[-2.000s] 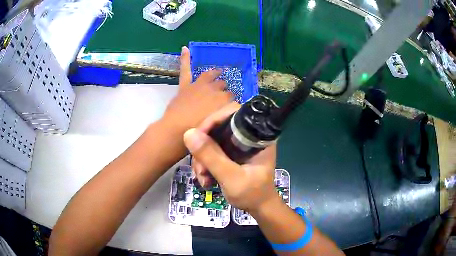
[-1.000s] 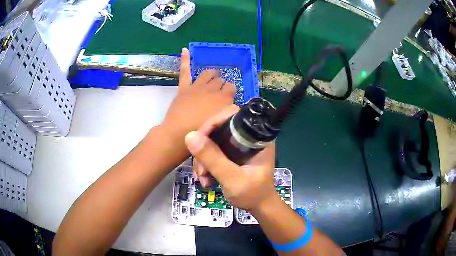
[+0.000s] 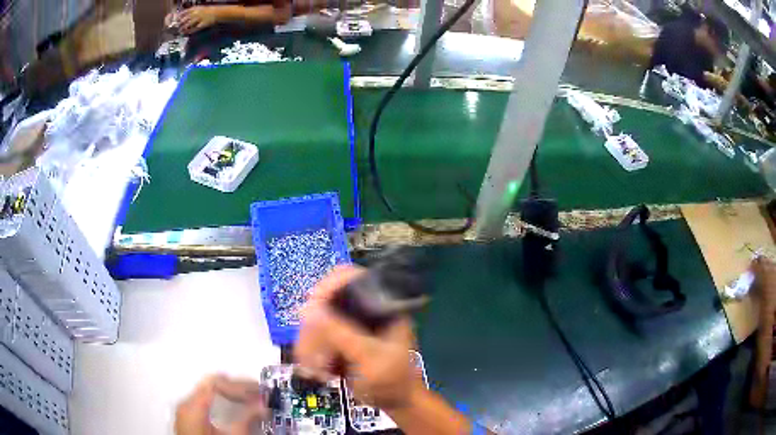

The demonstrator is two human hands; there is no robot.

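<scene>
My right hand (image 3: 362,340) is closed around the black electric screwdriver (image 3: 387,289), above two white housings; both are motion-blurred. The left housing (image 3: 276,418) is open, with a green circuit board (image 3: 310,403) carrying a yellow component. The second housing (image 3: 417,365) lies beside it, partly hidden by my right hand. My left hand (image 3: 223,406) is blurred at the left housing's edge; whether its fingertips hold anything cannot be told. The screwdriver's tip is hidden. The blue bin (image 3: 265,297) holds a heap of small silver screws (image 3: 298,268).
White housing stacks (image 3: 64,263) stand at the left. An open housing (image 3: 223,163) sits on the green line. A metal post (image 3: 527,119), a black cylinder (image 3: 539,238) with cord and a black strap (image 3: 642,272) are to the right. Other people's hands (image 3: 200,17) show at the top.
The view has tilted up, showing more of the line and other people. My left hand has left the screw bin and moved down to the left housing. My right hand still holds the screwdriver.
</scene>
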